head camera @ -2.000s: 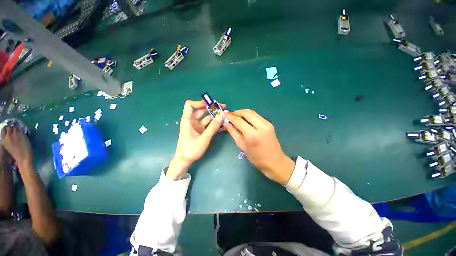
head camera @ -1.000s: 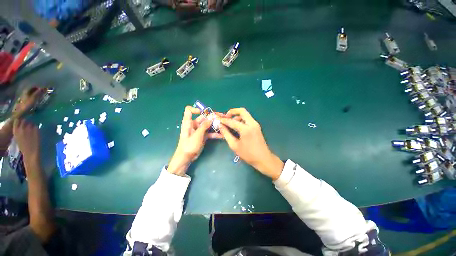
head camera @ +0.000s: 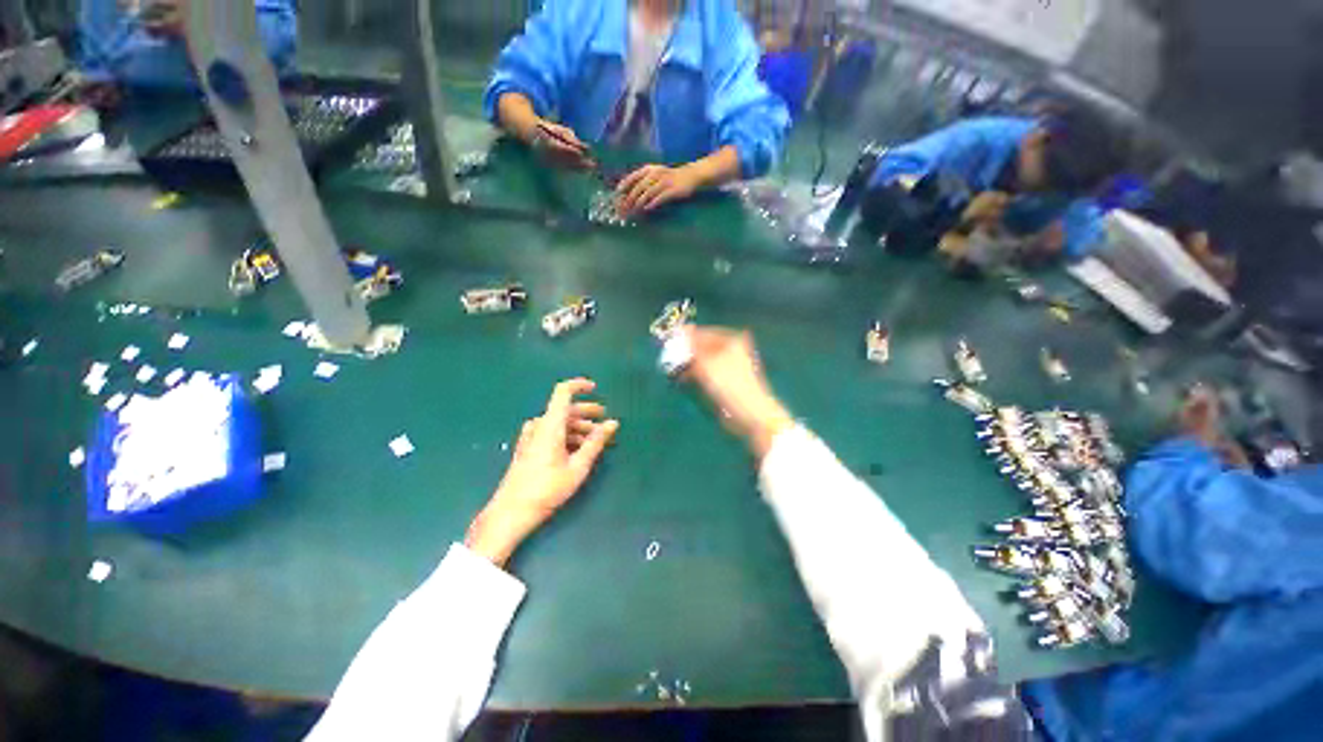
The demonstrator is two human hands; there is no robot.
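Note:
My left hand (head camera: 544,461) is over the bench, fingers spread and slightly curled, holding nothing. My right hand (head camera: 728,380) is reached forward, its fingertips closed on a small whitish piece (head camera: 676,352). The piece is blurred, and I cannot tell whether it is a unit or a pad. It is right beside a metal-framed unit (head camera: 672,318) on the bench; I cannot tell whether they touch. Two similar units (head camera: 569,316) lie to the left, and another unit (head camera: 878,344) lies to the right.
A blue box (head camera: 244,442) heaped with white pads is at left, loose pads around it. A grey post (head camera: 276,174) stands behind it. A pile of units (head camera: 1066,507) is at right. People in blue work across the bench (head camera: 624,623) and at the right edge.
The view has tilted up. My hands have come apart; the left is now empty, and the right has moved forward to the row of units. The unit held between both hands is no longer there.

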